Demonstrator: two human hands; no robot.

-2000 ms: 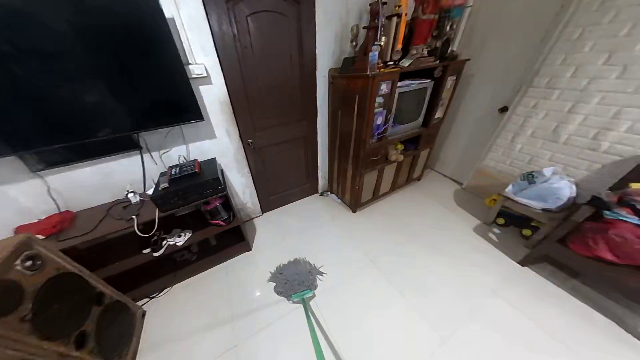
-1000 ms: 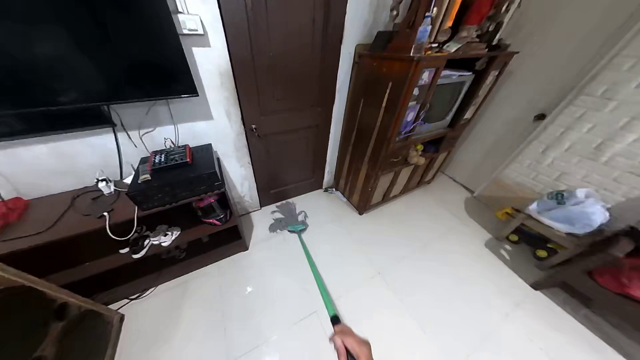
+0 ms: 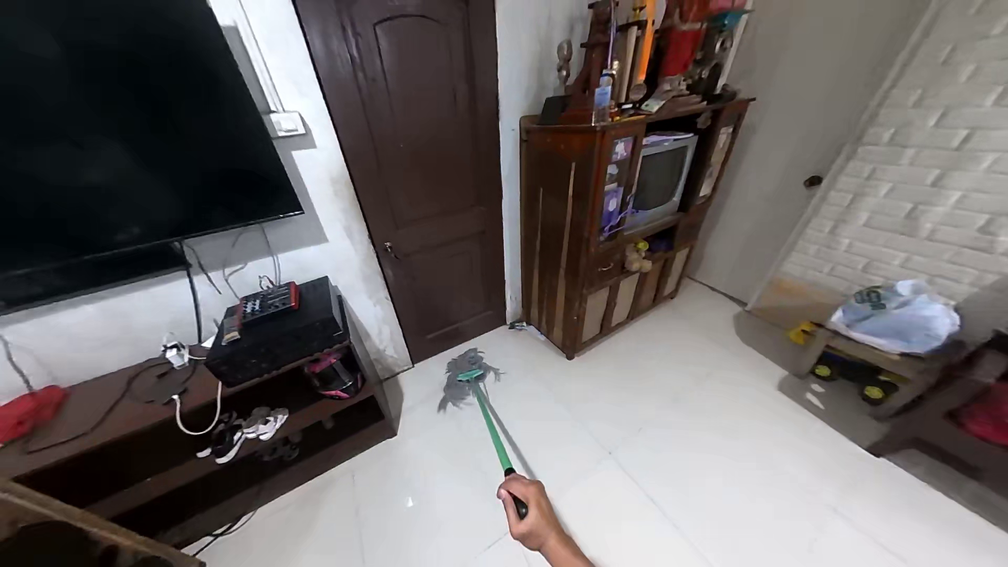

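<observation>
A string mop with a green handle (image 3: pixel 492 429) reaches away from me across the white tiled floor. Its grey mop head (image 3: pixel 466 378) lies spread on the tiles in front of the brown door (image 3: pixel 441 197). At the bottom centre, my one visible hand (image 3: pixel 529 508), which looks like the right, is closed round the black grip at the handle's near end. My left hand is out of the frame.
On the left, a dark low shelf unit (image 3: pixel 378 421) holds shoes, a helmet and black audio equipment (image 3: pixel 279 335). A wooden cabinet (image 3: pixel 551 244) stands right of the door. Farther right, a plastic bag (image 3: pixel 898 319) rests on a small wooden stool.
A hand on the mop's grip shows now and one second ago, but not two seconds ago. The mop head now lies nearer the door than two seconds ago.
</observation>
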